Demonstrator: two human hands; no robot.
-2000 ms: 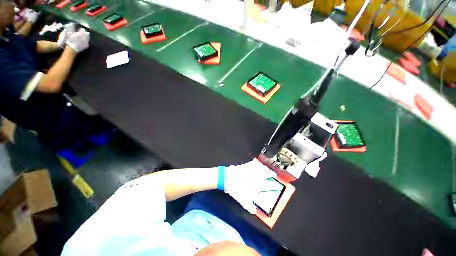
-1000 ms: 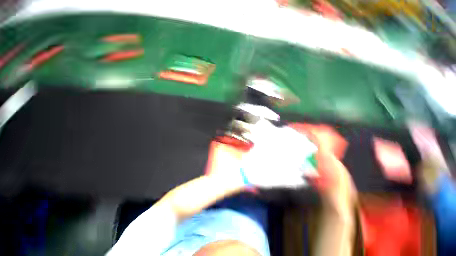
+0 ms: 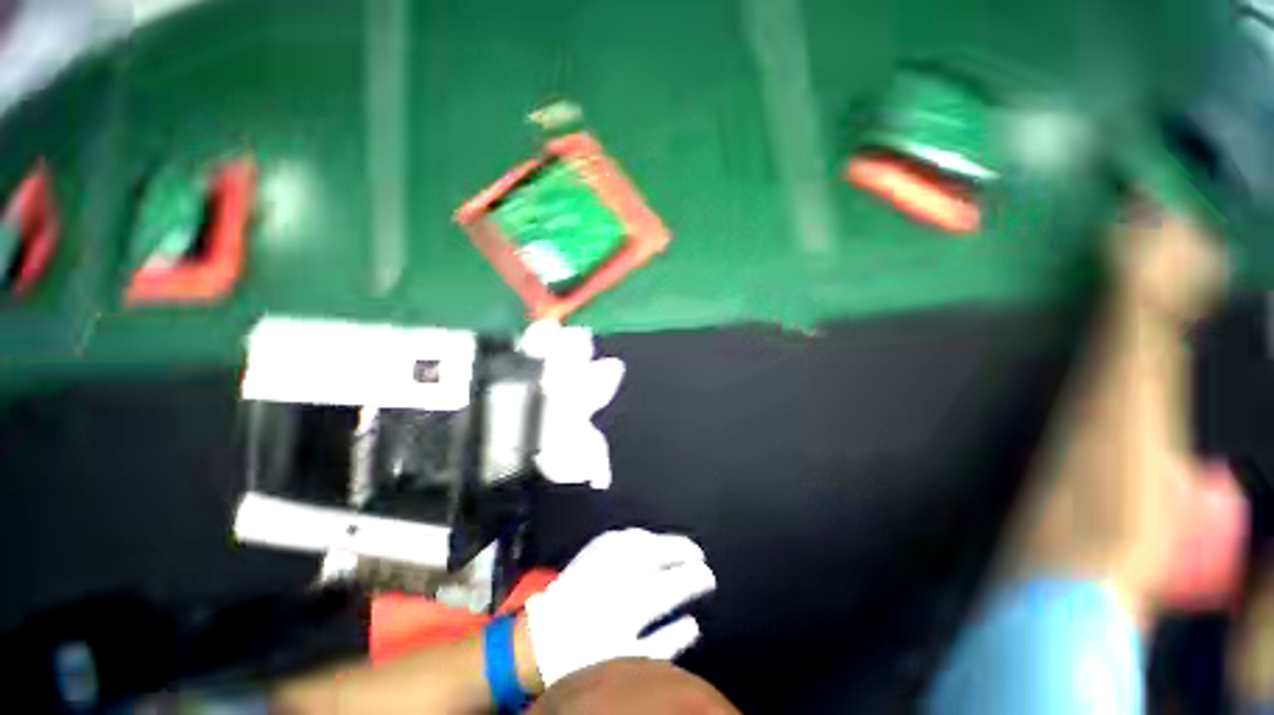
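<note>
My left hand [image 3: 615,601], in a white glove with a blue wrist strap, is low in the centre, fingers slightly apart with nothing visible in them. It is beside a red-orange foam pad [image 3: 433,629] at the screw feeder's front. My right hand [image 3: 1174,266], bare and blurred, is at the far end of an outstretched arm at the right; whether it holds something cannot be told. A circuit board unit [image 3: 559,231] lies on a foam pad on the green surface behind the feeder [image 3: 356,363]. Another unit [image 3: 929,126] lies to its right.
A limp white glove [image 3: 573,405] lies against the feeder's right side. More units on pads [image 3: 182,238] are at the left on the green surface. A black mat [image 3: 810,461] runs along the near side. A pink-red shape [image 3: 1204,538] shows beyond my right forearm.
The view has swung right, and the feeder shows further left. My hands, close together a second ago, are now far apart, with my right arm stretched away to the right.
</note>
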